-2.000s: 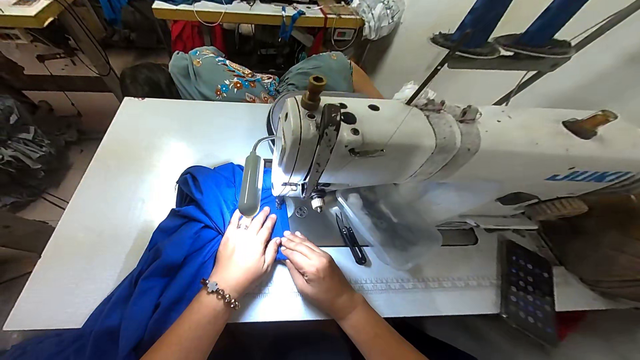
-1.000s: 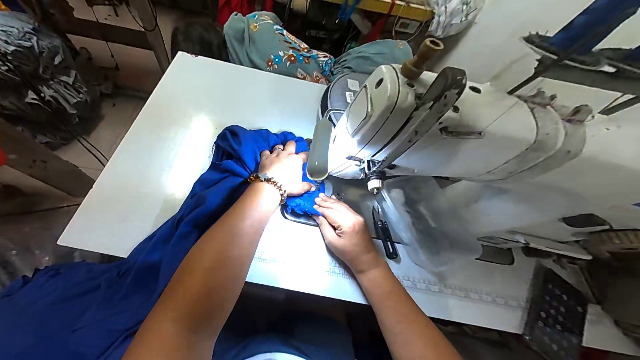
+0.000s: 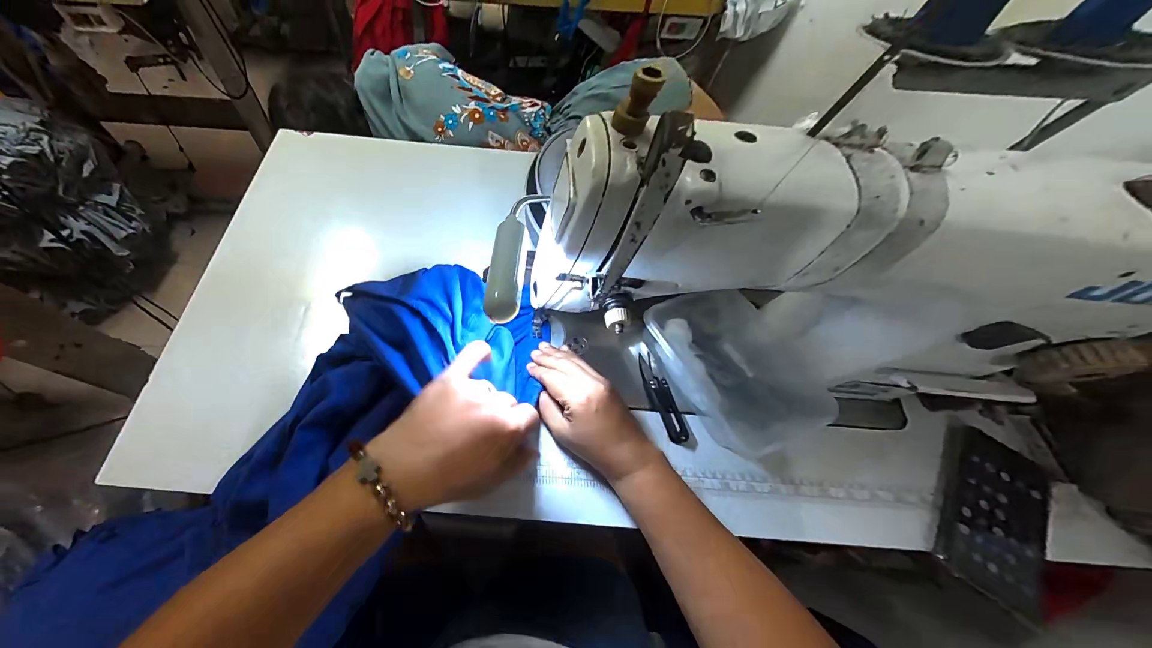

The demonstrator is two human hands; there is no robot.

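Blue fabric (image 3: 414, 333) lies bunched on the white sewing table, with its edge by the presser foot (image 3: 540, 322) of a Juki sewing machine (image 3: 720, 207); its other end hangs over the near edge. Over the fabric's near part is my left hand (image 3: 459, 432), wearing a bead bracelet, its fingers curled and slightly blurred; whether it pinches cloth is hidden. My right hand (image 3: 589, 409) rests fingertips on the fabric's right edge, just in front of the foot. Black thread snips (image 3: 664, 396) lie to the right of that hand.
A clear plastic container (image 3: 729, 369) sits under the machine arm. A small lamp (image 3: 505, 270) hangs beside the needle area. A dark phone-like object (image 3: 994, 522) is at the table's right. Beyond the far table edge, a person in patterned clothing (image 3: 477, 103) is partly visible.
My left hand, flat on the fabric with fingers spread one second ago, is now curled and nearer the table's front edge. The fabric by the foot lies flatter. The view has shifted.
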